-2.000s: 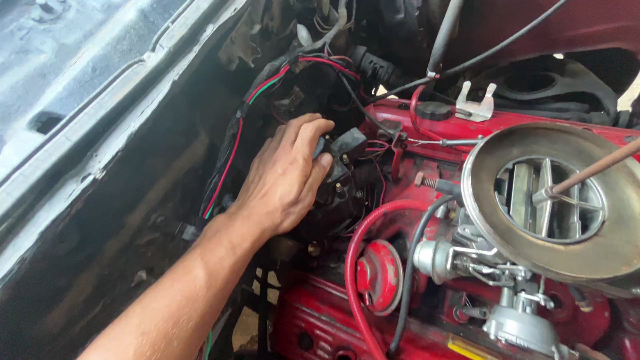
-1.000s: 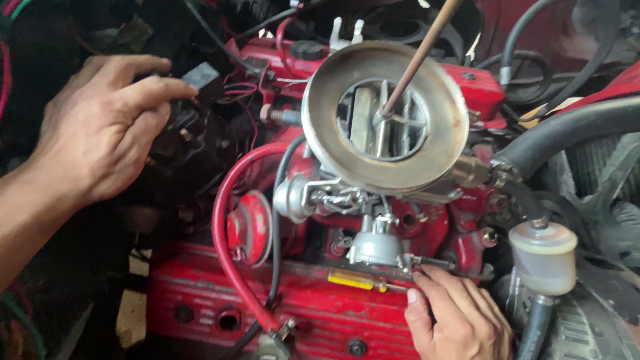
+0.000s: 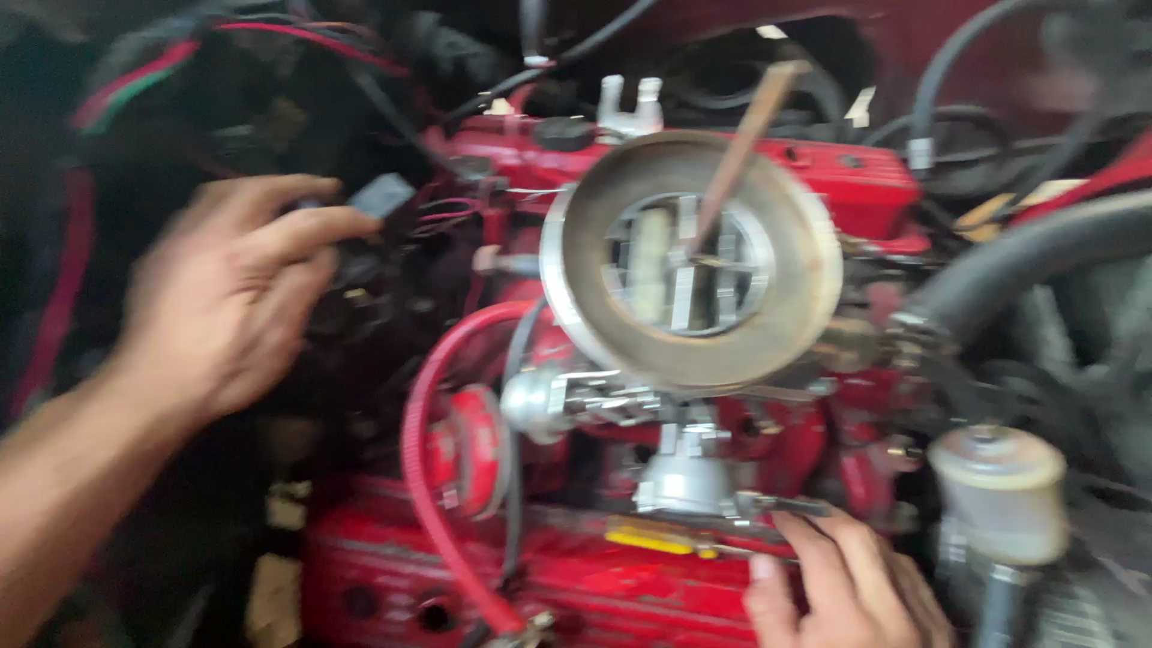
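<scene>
The view is blurred. My left hand (image 3: 238,283) reaches over the dark part at the engine's left, fingers bent and spread beside a small grey block (image 3: 382,196); whether it grips anything is unclear. At the lower right, my right hand (image 3: 846,576) has its fingertips by a thin metal rod near the carburetor (image 3: 688,481), close to a yellow-handled screwdriver (image 3: 652,537) lying on the red valve cover. A firm hold cannot be made out. Between the hands, the round metal carburetor top (image 3: 585,297) has a brown rod (image 3: 747,148) standing tilted in its opening.
A red hose (image 3: 418,423) curves beside a red round canister (image 3: 477,450). At right are a thick black hose (image 3: 1035,243) and a translucent fuel filter (image 3: 999,495). Red and green wires (image 3: 153,85) run at upper left. A red valve cover (image 3: 837,175) lies behind.
The view has swung toward the right side of the engine since the oldest frame. My right hand, out of view then, shows by the carburetor in the last two. My left hand stays near the dark part.
</scene>
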